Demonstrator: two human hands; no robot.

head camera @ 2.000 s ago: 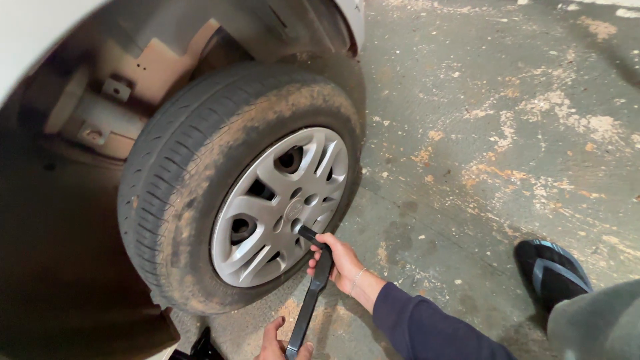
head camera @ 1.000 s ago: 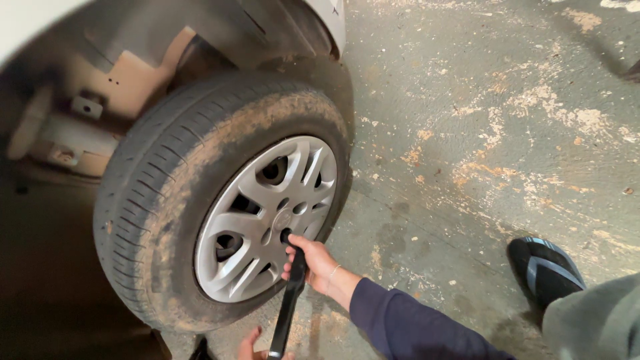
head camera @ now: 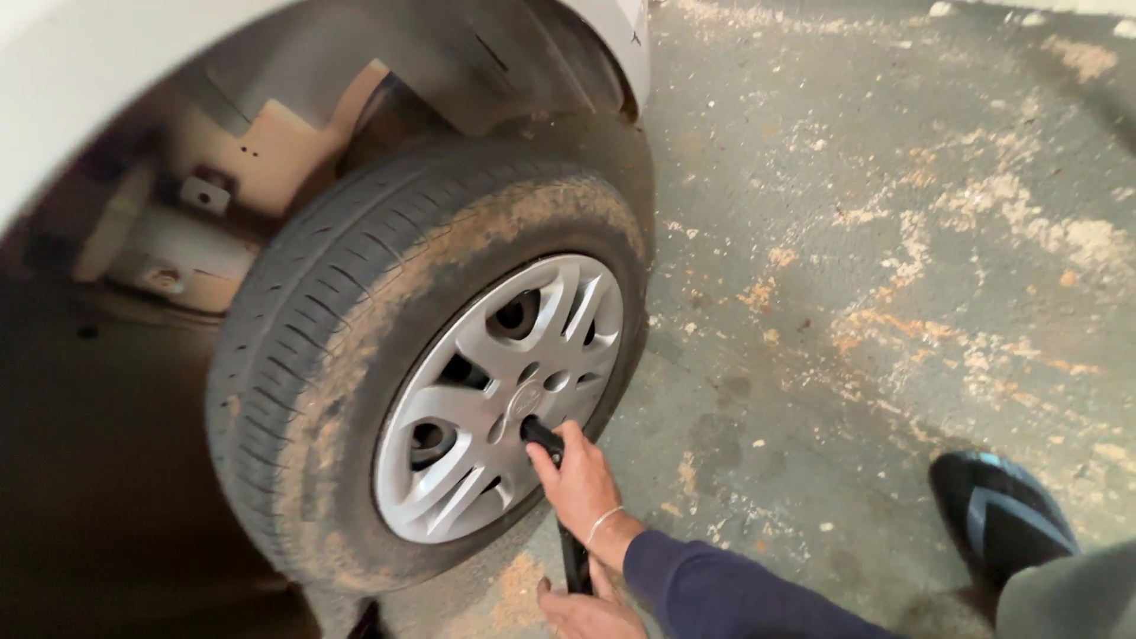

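A black lug wrench (head camera: 575, 555) has its head in a lug hole of the silver wheel cover (head camera: 453, 346), just below the centre cap, and its handle points down. My right hand (head camera: 581, 479), with a thin bracelet at the wrist, is wrapped around the wrench near its head. At the bottom edge, my left hand (head camera: 593, 614) holds the handle's lower part between thumb and fingers; some of that hand is cut off by the frame. The wheel cover is on a tyre (head camera: 302, 355) with brown dirt on its sidewall.
The pale car fender (head camera: 115, 62) arches over the wheel, with a dark wheel well and metal parts (head camera: 206, 193) at the left. A stained grey floor (head camera: 799, 337) lies to the right. A foot in a dark sandal (head camera: 998, 524) rests at the lower right.
The wrench handle has swung from a slant toward the lower left to nearly straight down, slightly rightward. My left hand has moved right with its end and now sits close beneath my right wrist.
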